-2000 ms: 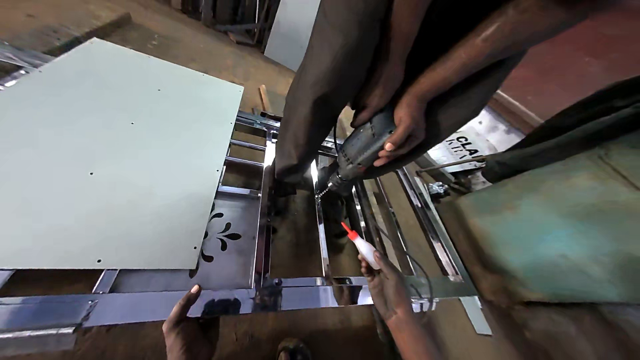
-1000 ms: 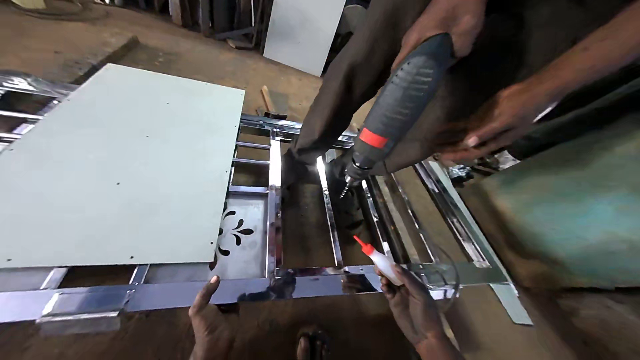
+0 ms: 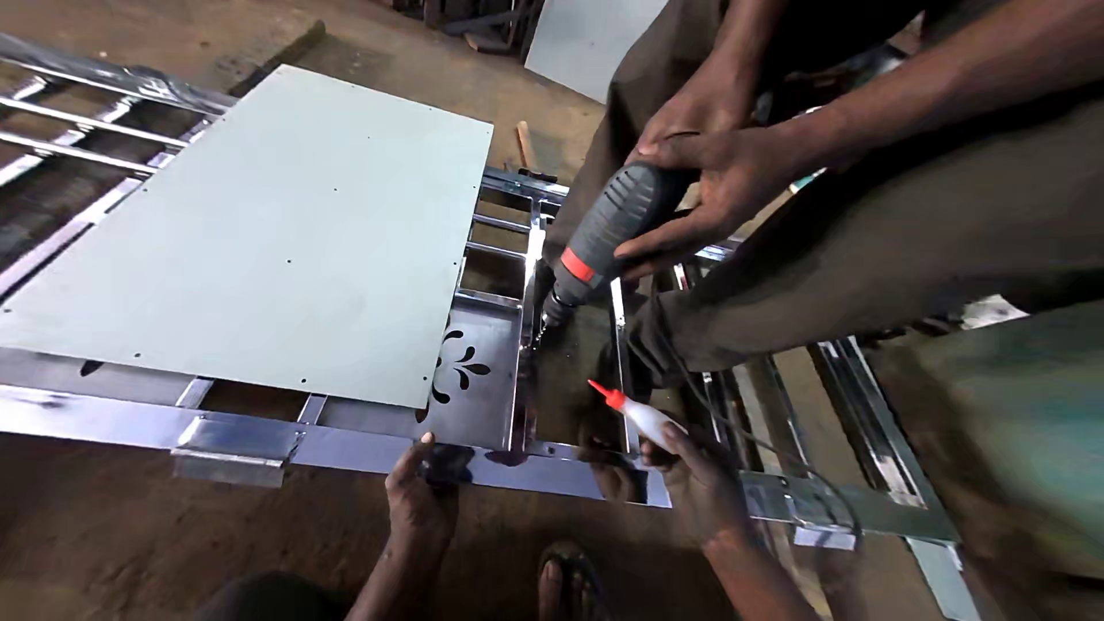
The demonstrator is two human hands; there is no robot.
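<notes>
Near the bottom centre my left hand (image 3: pixel 420 492) rests its thumb on the near rail of a shiny metal frame (image 3: pixel 362 447); its other fingers are hidden under the rail. My right hand (image 3: pixel 697 474) holds a white squeeze bottle with a red nozzle (image 3: pixel 642 418), tilted up and left over the frame. Beyond it, another person's hands (image 3: pixel 720 164) hold a dark power drill with a red band (image 3: pixel 599 233), its bit pointing down close to a cross bar. A pale flat panel with small holes (image 3: pixel 289 250) lies on the frame's left part.
A metal sheet with leaf-shaped cut-outs (image 3: pixel 483 405) sits in the frame beside the panel. The co-worker's legs (image 3: pixel 776 285) stand within the bars, and a cable (image 3: pixel 690 379) runs down over them. A greenish surface (image 3: pixel 1009 423) is at the right. A wooden handle (image 3: pixel 524 145) lies behind.
The co-worker's drill has moved toward the left cross bar, and both of that person's hands are now at it; one second ago one was away from it. My right hand still holds the bottle.
</notes>
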